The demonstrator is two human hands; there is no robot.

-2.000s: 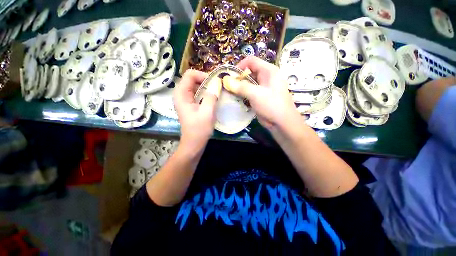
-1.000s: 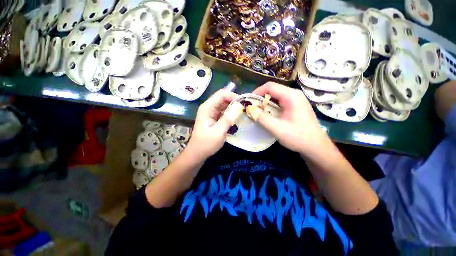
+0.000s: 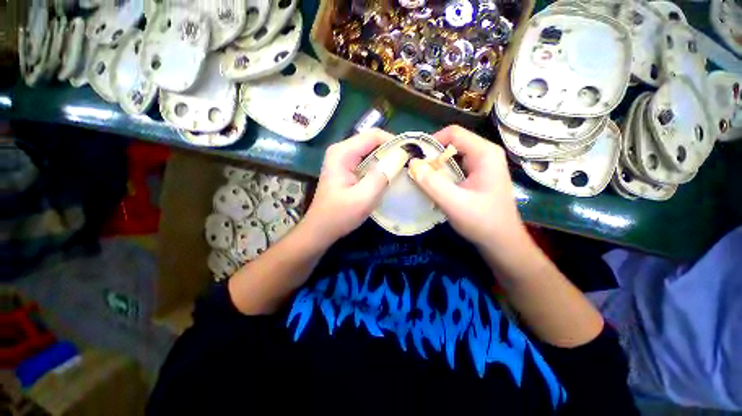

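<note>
A cream-white plastic cover (image 3: 404,205) is held between both hands over the lap, just off the bench edge. My left hand (image 3: 355,180) grips its left rim, thumb on its face beside a dark hole. My right hand (image 3: 470,180) grips its right rim, thumb and finger near the same hole. Pale yellow finger cots (image 3: 431,164) show on the fingertips. Whether a small part sits under the thumbs cannot be told. The parts box (image 3: 390,79), full of shiny gold and silver ring-like pieces, stands just beyond the hands.
Stacked covers lie on the green bench at left (image 3: 290,96) and right (image 3: 569,61). A silvery mallet head (image 3: 373,116) lies at the bench edge. A large carton (image 3: 181,236) of covers stands below left. A neighbour's light-blue clothing (image 3: 691,317) is at right.
The view has shifted, so bench, box and stacks sit differently in the picture. The hands and cover are now clear of the parts box. Both hands keep hold of the cover.
</note>
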